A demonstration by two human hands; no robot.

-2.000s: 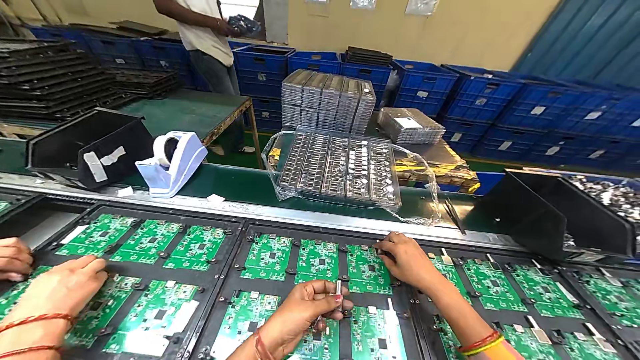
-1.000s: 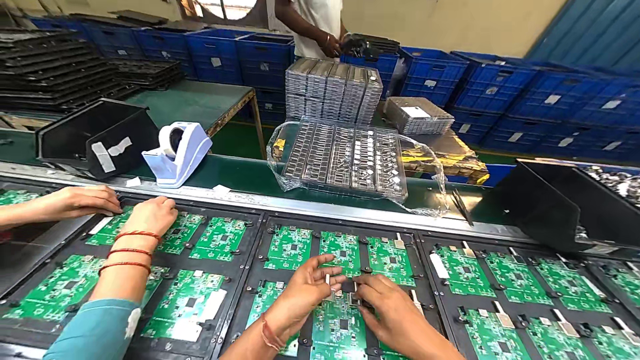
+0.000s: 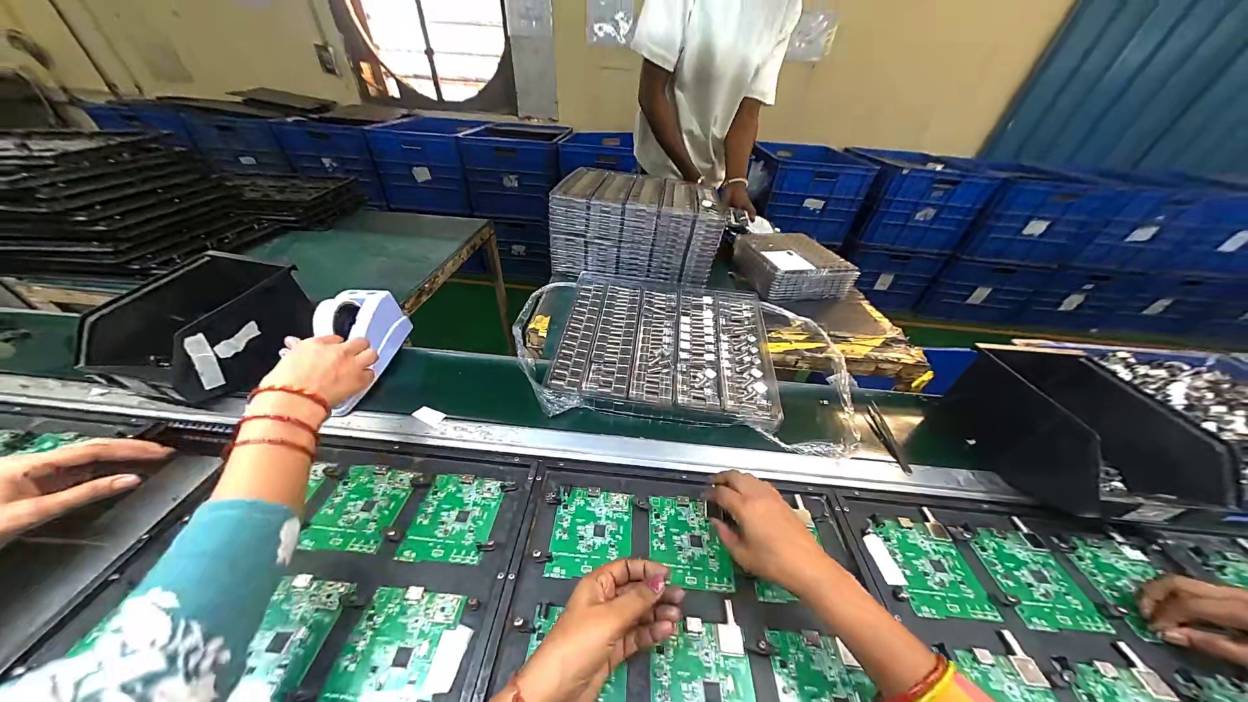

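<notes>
My left hand [image 3: 614, 624] is low in the middle, its fingers curled over green circuit boards; whether a small part is between them is hidden. To its right, my right hand [image 3: 765, 531] reaches over the upper row, fingertips near the top right corner of a green circuit board [image 3: 690, 546]. What those fingers hold, if anything, cannot be seen. Another green circuit board [image 3: 592, 534] lies to the left in the same black tray [image 3: 536, 487]. Below my hands, a board [image 3: 704, 673] carries a silver module with a pale upright piece.
A clear tray of small metal parts [image 3: 663, 356] and tweezers [image 3: 887, 439] lie beyond the rail [image 3: 604, 447]. Black bins [image 3: 210, 327] stand at both sides. A co-worker's hand [image 3: 327, 370] is at a white tape dispenser [image 3: 388, 327]; another co-worker's hand [image 3: 1199, 614] is at right.
My hands have moved apart, my right hand reaching farther up over the boards. The co-worker's hand at left has gone from the boards to the tape dispenser.
</notes>
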